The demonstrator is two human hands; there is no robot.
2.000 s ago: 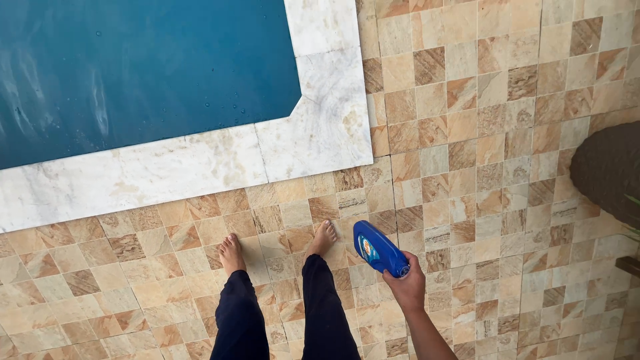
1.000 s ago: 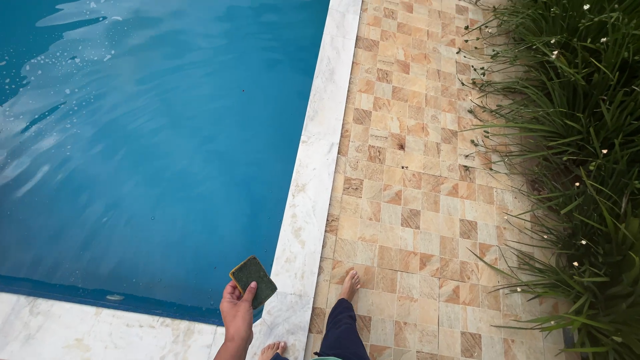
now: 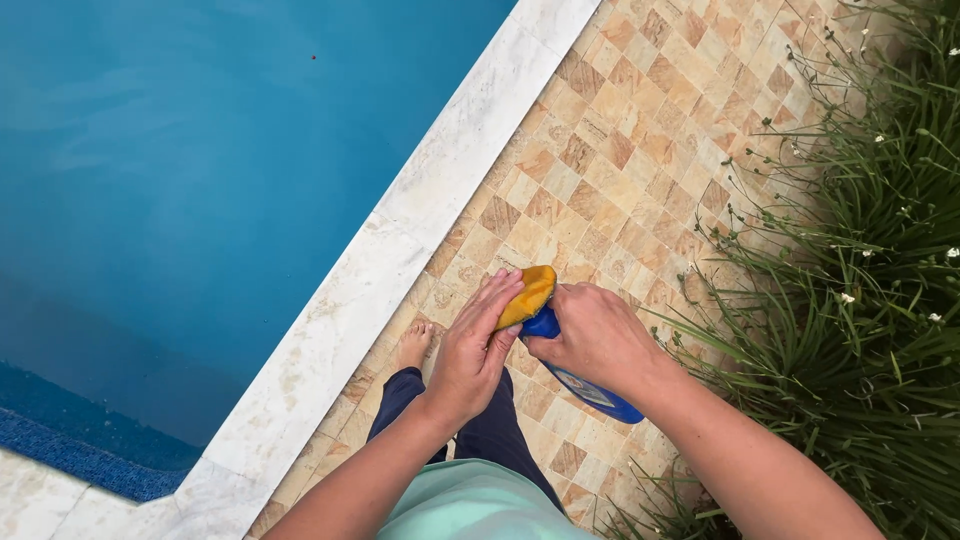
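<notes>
Near the middle of the head view, my left hand (image 3: pixel 472 349) holds a yellow and green scrubbing sponge (image 3: pixel 529 294), bent, with its yellow side showing. My right hand (image 3: pixel 600 337) is closed around the top of a blue plastic bottle (image 3: pixel 592 394), whose labelled body slants down to the right below the hand. The sponge lies against the bottle's top end, and the two hands almost meet there. The bottle's opening is hidden behind the sponge and fingers.
A pool of blue water (image 3: pixel 225 165) fills the left, edged by pale marble coping (image 3: pixel 352 300). Beige and brown floor tiles (image 3: pixel 622 165) run alongside. Grassy plants with small white flowers (image 3: pixel 847 300) lean over the tiles at right. One bare foot (image 3: pixel 414 345) stands near the coping.
My left hand, holding the sponge alone one second ago, now has it against the blue bottle. My right hand and the bottle, out of view then, are back in view.
</notes>
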